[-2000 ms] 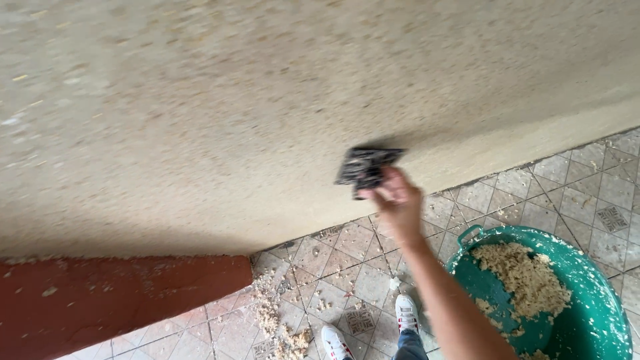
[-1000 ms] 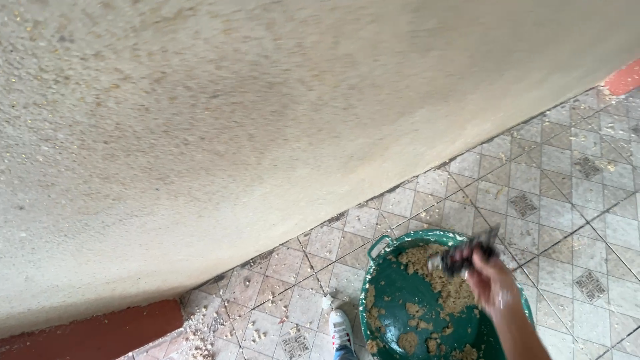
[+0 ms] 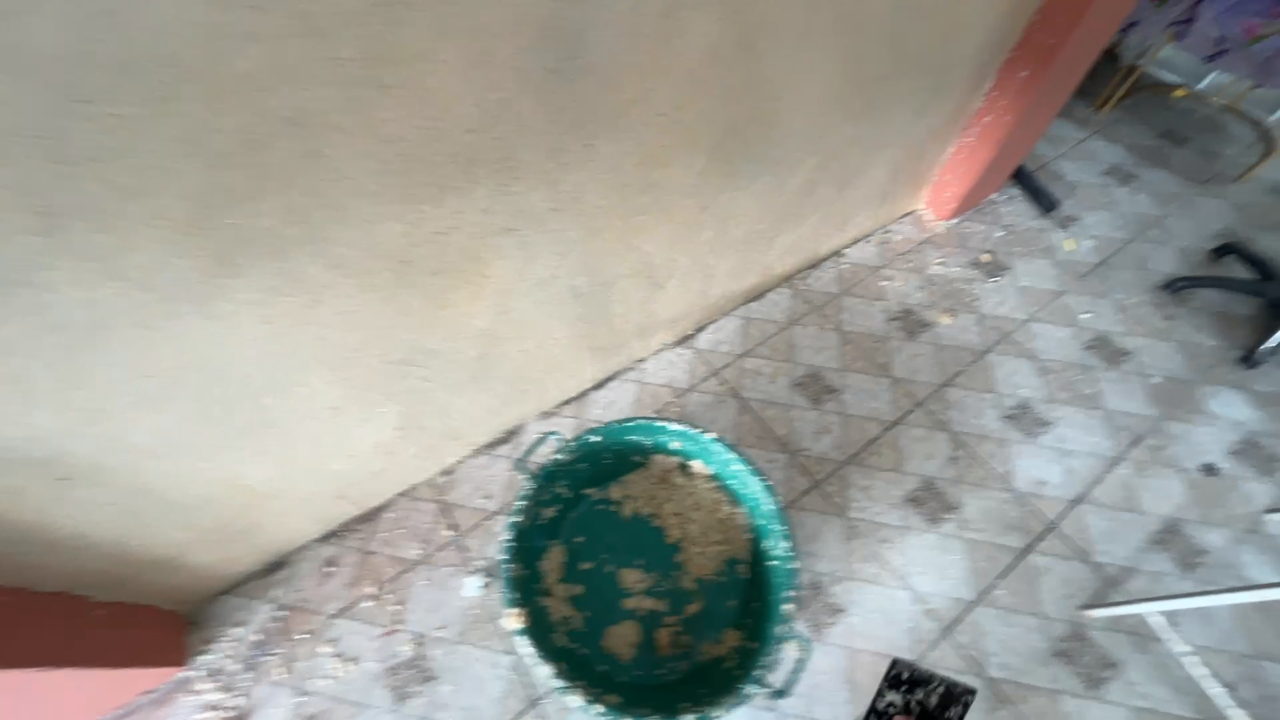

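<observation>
A black, flat-bladed hand tool (image 3: 920,690), spotted with pale material, pokes in at the bottom edge. Just a fingertip of my right hand (image 3: 903,716) shows against it; the rest of that hand is below the view. To the tool's left, a round green plastic tub (image 3: 770,520) with loop handles stands on the tiled floor. Clumps of damp, tan, crumbly material (image 3: 690,510) lie in it, mostly toward its upper right side. The beige wall (image 3: 450,230) rises beyond the tub. My left hand is out of view.
Pale crumbs litter the patterned floor tiles (image 3: 960,430) along the wall. A red pillar (image 3: 1020,110) ends the wall at upper right, and a red ledge (image 3: 80,630) juts in at lower left. Black chair legs (image 3: 1225,285) and white strips (image 3: 1180,600) are at the right.
The view has swung right. My right hand, at the wall and then over the tub in the earlier frames, has dropped almost wholly out of the bottom edge with the black tool.
</observation>
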